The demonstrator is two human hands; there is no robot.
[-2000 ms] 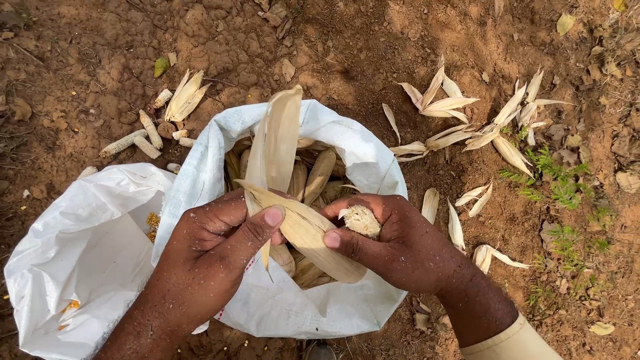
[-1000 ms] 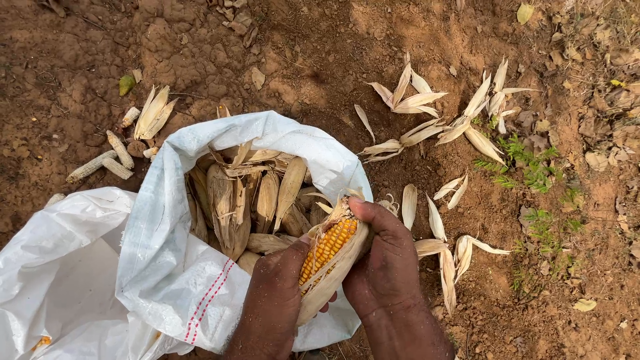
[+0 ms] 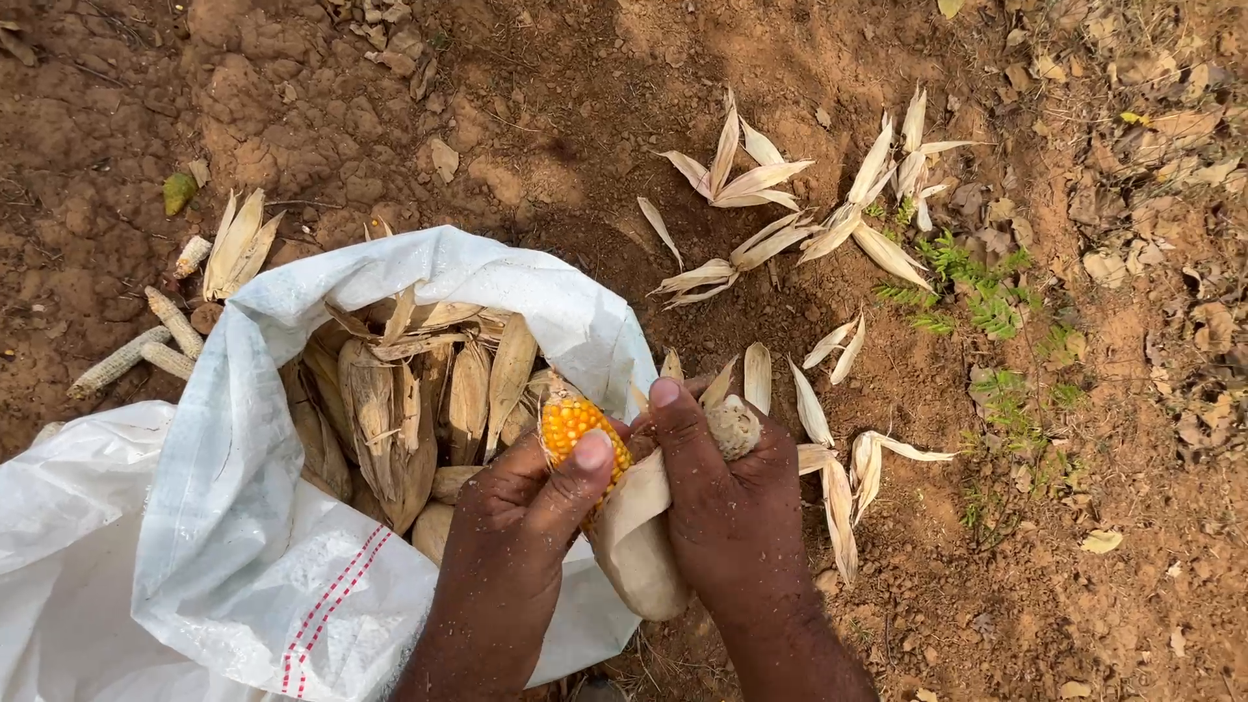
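Observation:
My left hand is closed around an ear of dried corn, its thumb on the orange-yellow kernels near the tip. My right hand grips the pale husk, which is peeled partly off the ear and curls down between the hands. A bare corncob also sits in my right hand, its whitish end showing beside the thumb. The lower part of the ear is hidden by husk and fingers. Both hands are over the right rim of an open white woven sack that holds unhusked dried ears.
Another white sack lies at the left. Several stripped corncobs and a husk are on the soil beyond it. Loose husks lie scattered to the right of the sack, near a small green plant.
Two seconds ago the hands held a pale husk over the sack. One second ago a partly husked ear was in both hands; now its husk is pulled further down and the hands are more apart.

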